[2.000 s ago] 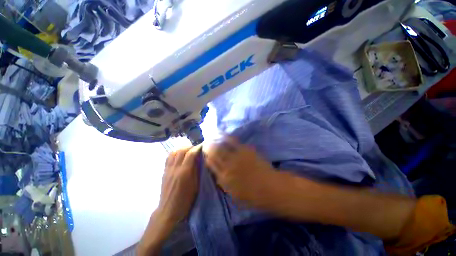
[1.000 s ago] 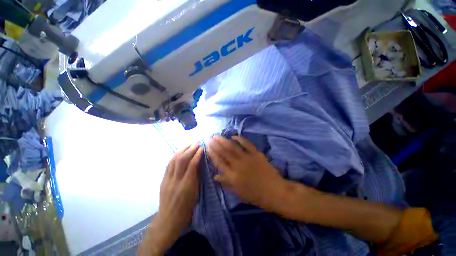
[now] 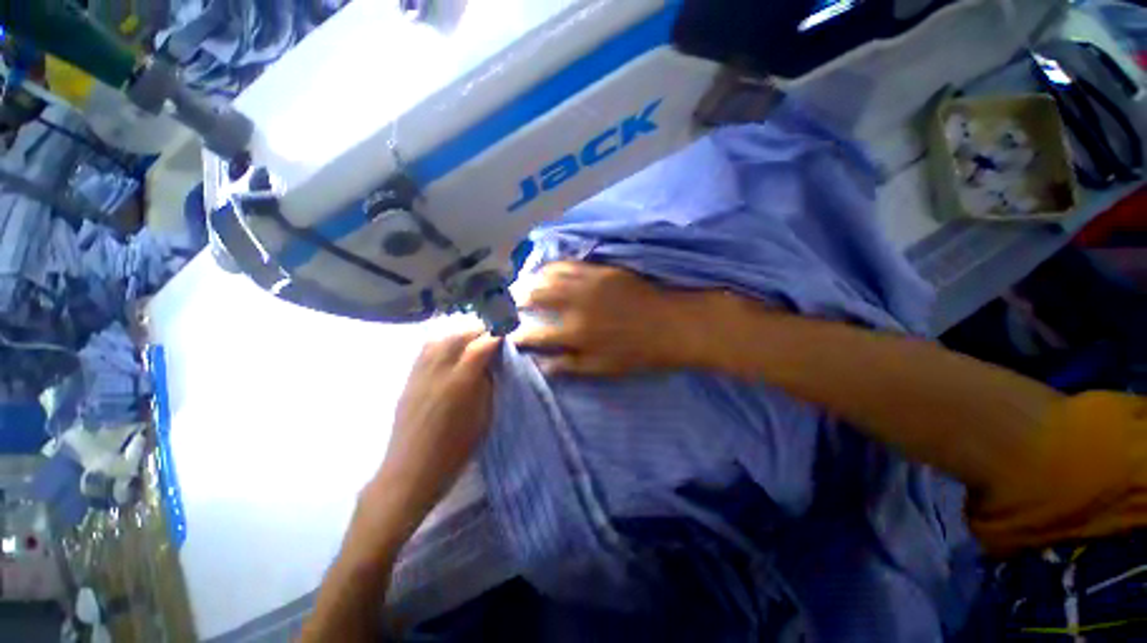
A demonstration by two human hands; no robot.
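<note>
A blue striped garment (image 3: 654, 440) lies bunched under the arm of the white sewing machine (image 3: 541, 113) and hangs over the table's front edge. My left hand (image 3: 447, 383) holds the garment's edge between its fingertips, just below the needle area. My right hand (image 3: 591, 320) is beside it on the right, its fingers closed on the cloth close to the presser foot (image 3: 496, 309). A pale seam runs down the cloth from between the hands. The needle tip and the exact fingertip contact are lost in glare.
A small yellowish tray (image 3: 1006, 157) with white bits stands right of the machine, with black-handled scissors (image 3: 1092, 119) beside it. Heaps of blue garments (image 3: 76, 201) lie at the left. A green lamp arm or stand (image 3: 82, 38) is at the upper left.
My right hand has moved up and left towards the presser foot, and my left hand slightly up. The cloth has shifted, showing a long seam below the hands. The camera view has shifted slightly.
</note>
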